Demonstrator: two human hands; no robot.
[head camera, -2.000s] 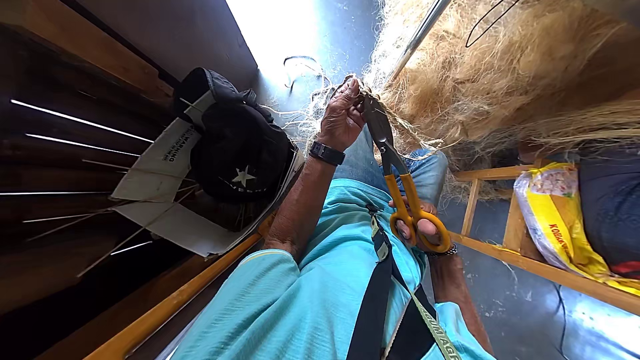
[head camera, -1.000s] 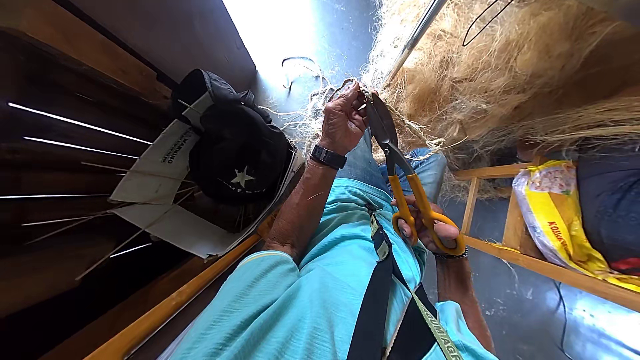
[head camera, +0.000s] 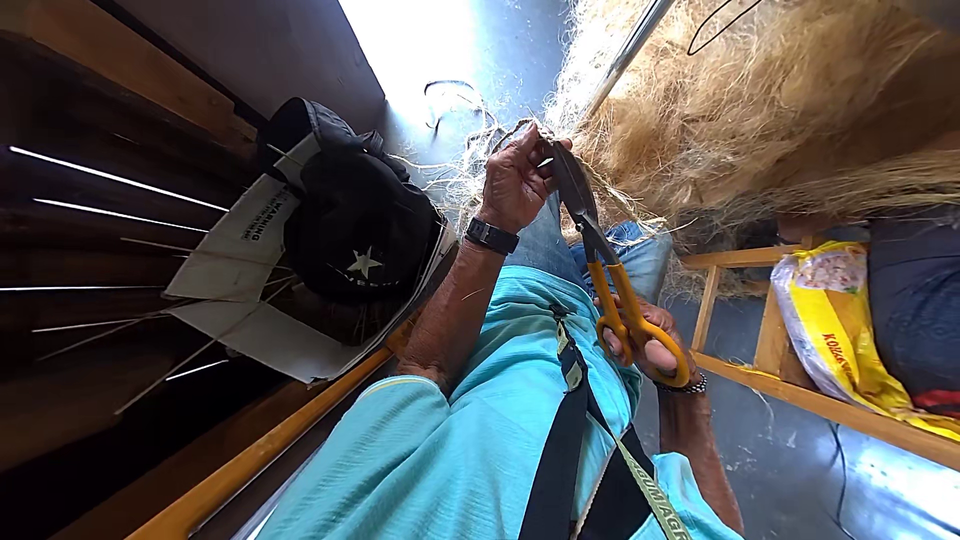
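Observation:
Over my lap, my left hand (head camera: 517, 184) pinches a fibre cord (head camera: 525, 126) near the tips of the shears. Loose strands hang around it and over my knees. My right hand (head camera: 649, 337) grips the orange handles of large metal shears (head camera: 574, 184), with a thumb and fingers through the loops. The blades point up toward my left fingertips and look nearly closed; whether cord lies between them cannot be seen clearly. A big heap of pale plant fibre (head camera: 735, 97) lies beyond, at the upper right.
On the left, a black cap or bag (head camera: 352, 217) with a star rests in an open cardboard box (head camera: 247, 337) with thin sticks. A metal rod (head camera: 630, 56) slants by the fibre. At right are a wooden frame (head camera: 810, 409), a yellow plastic sack (head camera: 840, 330) and part of a seated person (head camera: 915, 300).
The shears' handles have moved apart and then closer together in my right hand. My left hand has stayed near the blade tips with the cord.

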